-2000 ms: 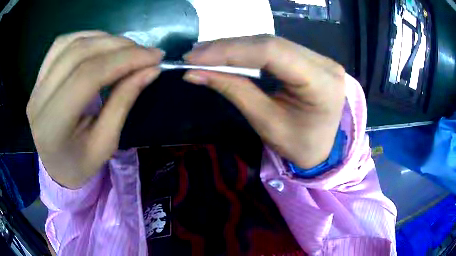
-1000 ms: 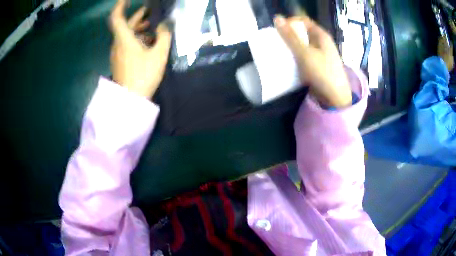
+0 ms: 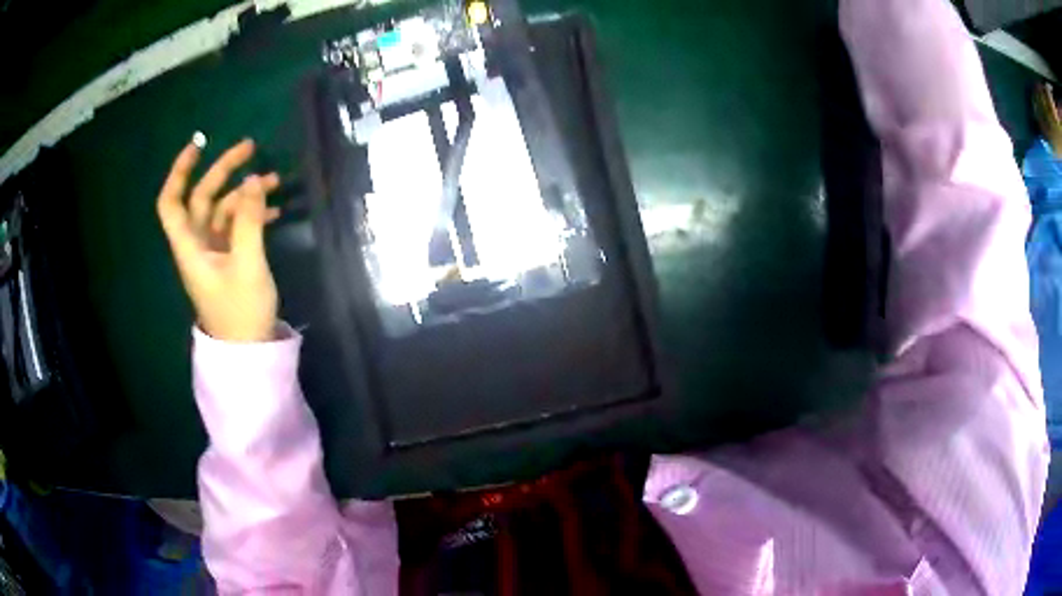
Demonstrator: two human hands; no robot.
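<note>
An opened tablet [image 3: 405, 175] lies in a black foam tray [image 3: 512, 373] on the dark green bench, in front of me. Its circuit board [image 3: 408, 64] is at the top, with bright battery panels and dark strips below. My left hand [image 3: 227, 250] is raised left of the tray, touching nothing, with its fingers apart and curled. A small pale spot shows at one fingertip; I cannot tell if it is an adhesive piece or a nail. My right hand is beyond the top edge; only its pink sleeve [image 3: 943, 175] shows.
Another black tray [image 3: 854, 221] lies at the right, partly under my right sleeve. A further unit [image 3: 29, 314] is at the far left edge. A blue sleeve [image 3: 1048, 221] and part of a person's hand show at the right edge.
My left hand has moved away from the tablet to the left. My right hand has gone out of view at the upper right, and the white sheet is no longer visible.
</note>
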